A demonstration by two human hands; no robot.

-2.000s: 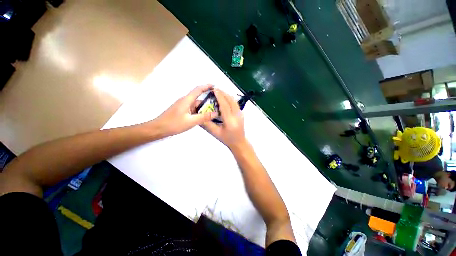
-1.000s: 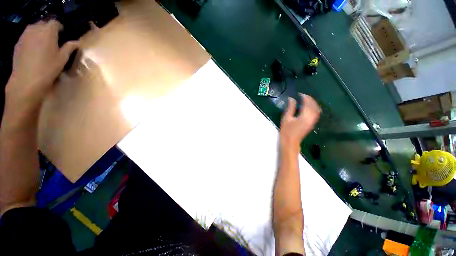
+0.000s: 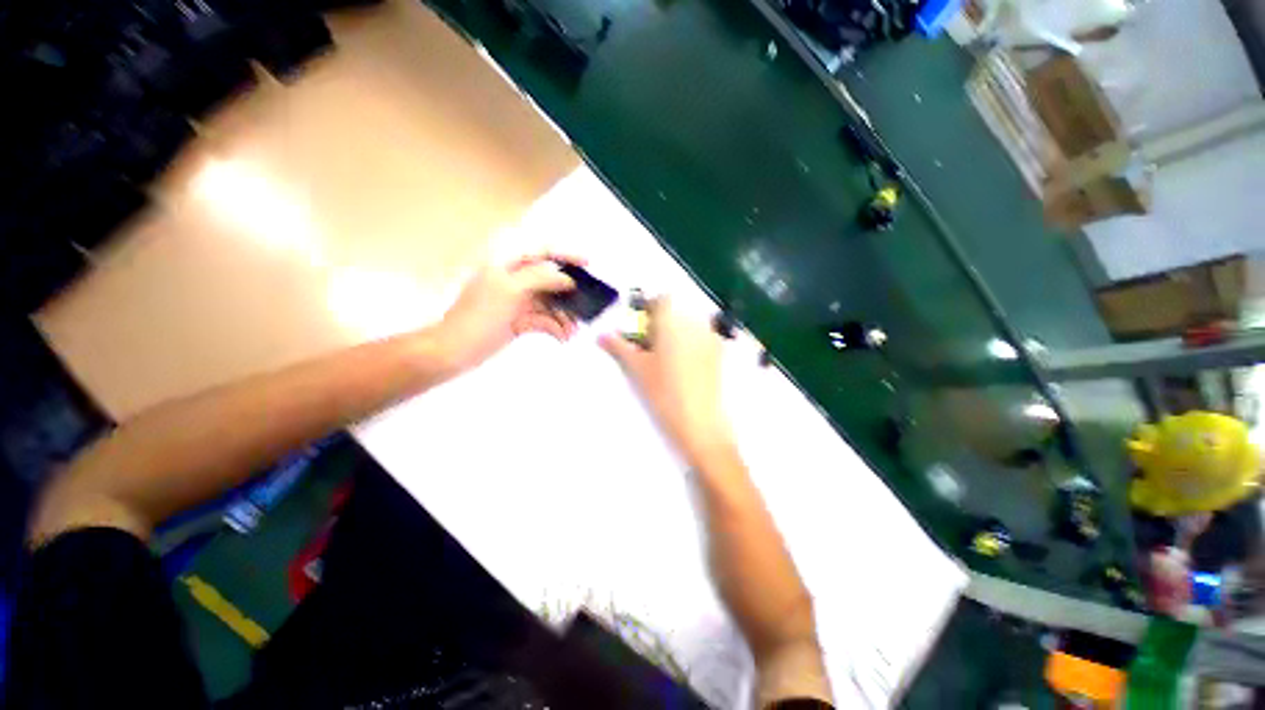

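My left hand (image 3: 506, 312) holds a black adapter housing (image 3: 584, 291) above the white paper (image 3: 513, 451). My right hand (image 3: 663, 354) holds a small circuit board (image 3: 637, 319) with yellow and pale parts, just right of the housing. Board and housing are close together and look apart. A black cord part (image 3: 724, 325) lies at the paper's far edge beyond my right hand; whether it joins the board is hidden. The image is blurred around both hands.
A dark heap of housings (image 3: 97, 132) lies at the upper left on the tan cardboard (image 3: 319, 180). The green conveyor belt (image 3: 694, 153) carries scattered boards with cords (image 3: 880, 208). A yellow fan (image 3: 1193, 462) stands at the right, with cardboard boxes above it.
My left hand has come from the housing heap to the paper with a housing. My right hand has come back from the belt with a board. The green board on the belt is out of sight.
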